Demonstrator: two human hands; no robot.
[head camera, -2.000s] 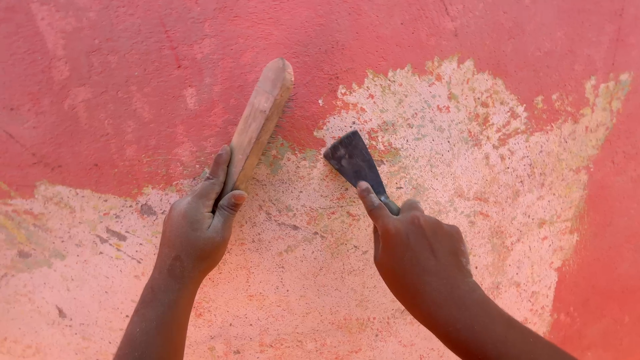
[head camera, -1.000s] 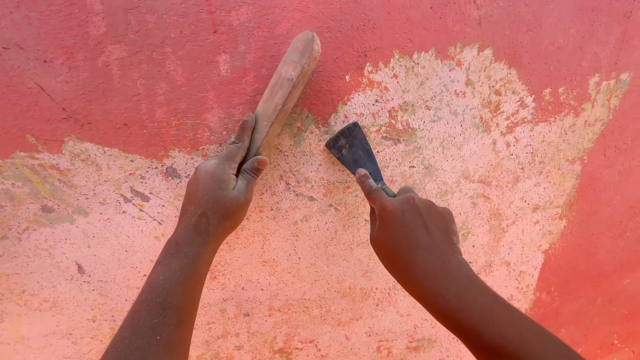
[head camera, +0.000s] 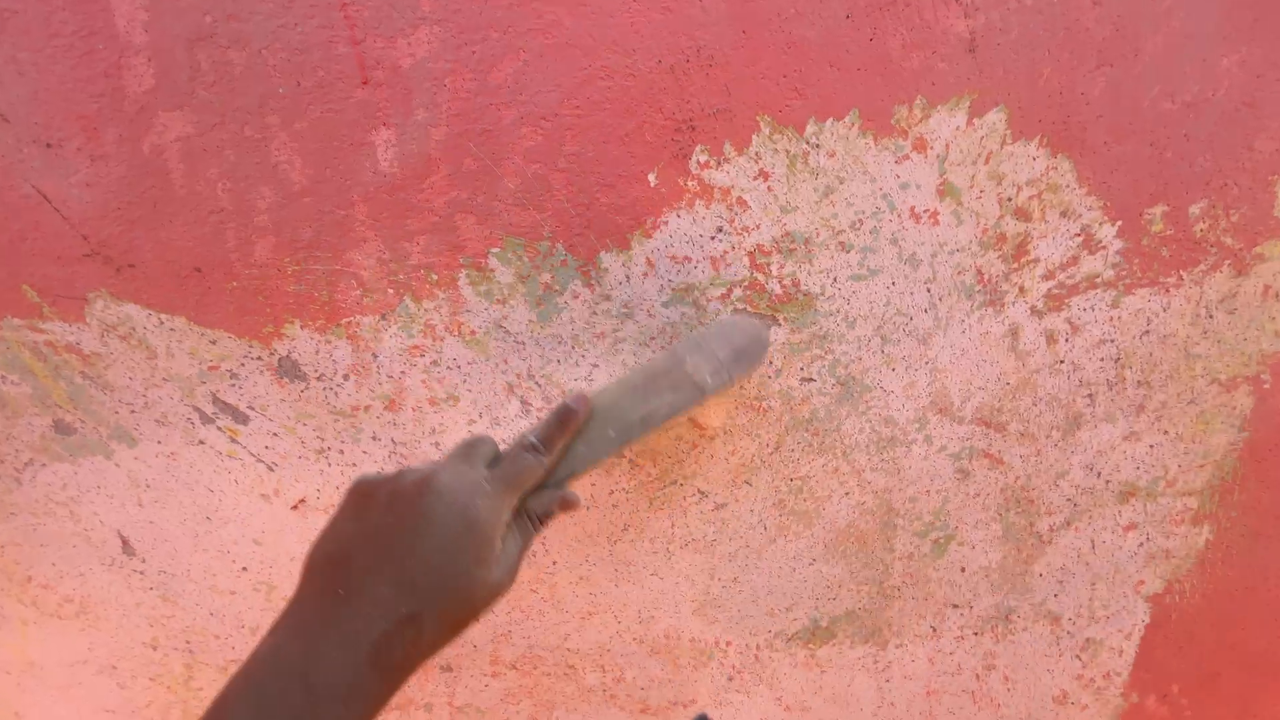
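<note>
My left hand (head camera: 430, 560) is closed around a flat wooden stick (head camera: 660, 395) with a rounded end. The stick points up and right across the scraped, pale pink patch of a painted wall (head camera: 950, 450); its face looks greyish and a little blurred. Whether it touches the wall I cannot tell. My right hand is out of view. A small dark tip (head camera: 702, 715) shows at the bottom edge, too little of it to name.
Red paint (head camera: 500, 120) covers the upper wall above a ragged edge, with more red (head camera: 1220, 600) at the lower right. Greenish and orange flecks mark the scraped patch.
The stick in my left hand has tilted from steep to slanting rightward and has come lower. My right hand, with the dark-bladed scraper it held, has left the view.
</note>
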